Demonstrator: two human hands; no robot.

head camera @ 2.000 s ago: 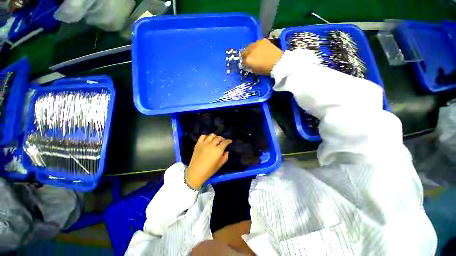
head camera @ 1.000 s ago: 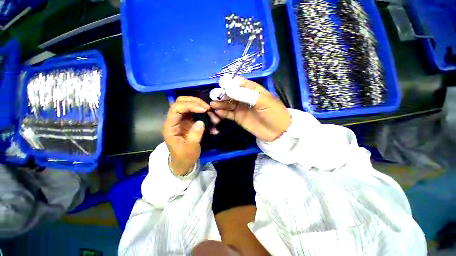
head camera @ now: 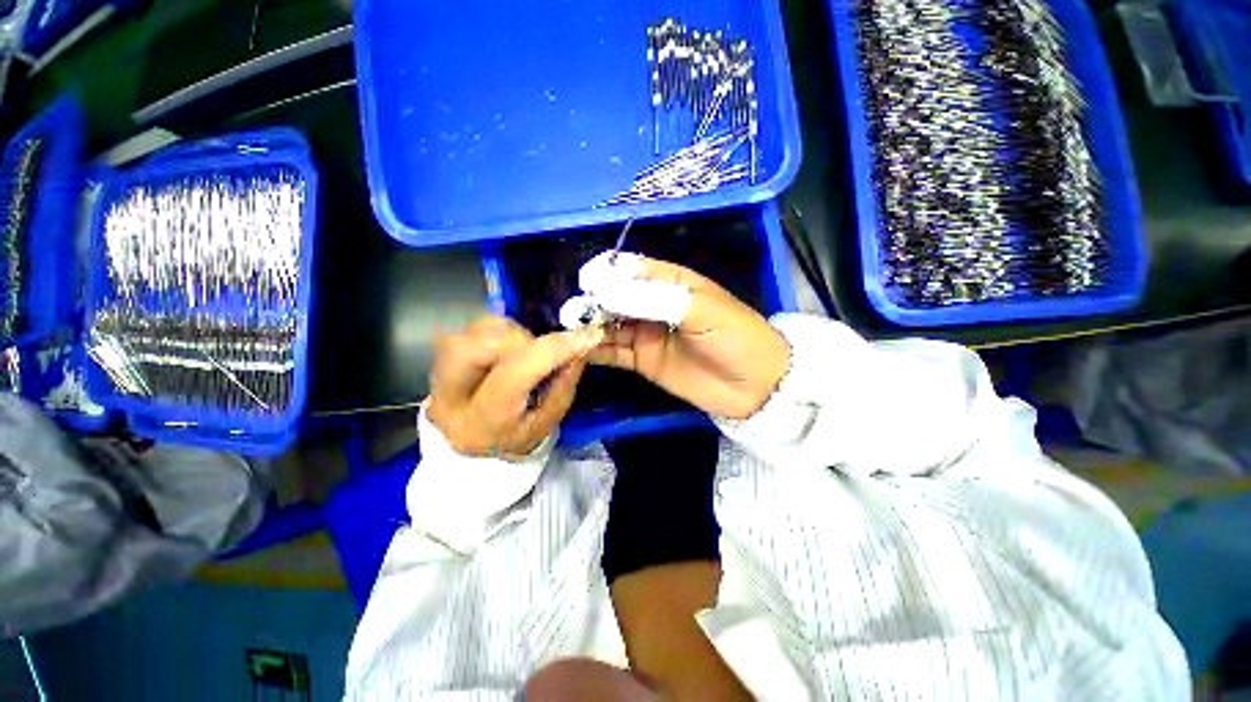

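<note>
My right hand [head camera: 700,336], with white wraps on its fingers, holds a thin metal rod [head camera: 624,239] that sticks up past the fingertips. My left hand [head camera: 501,384] is slightly blurred and its fingertips meet the right fingertips at the rod's lower end. Any small part between the left fingers is hidden. Both hands are above the near blue tray [head camera: 778,261], which is dark inside and mostly covered by the hands.
The middle blue tray [head camera: 480,110] holds a group of rods [head camera: 693,165] at its right side. The right tray [head camera: 1128,261] is full of rods. The left tray [head camera: 298,343] holds neat rows. A grey sleeve [head camera: 124,507] of another person is at lower left.
My right hand has left the middle tray and come down over the near tray with a rod. My left hand has risen out of the near tray, and both hands now meet.
</note>
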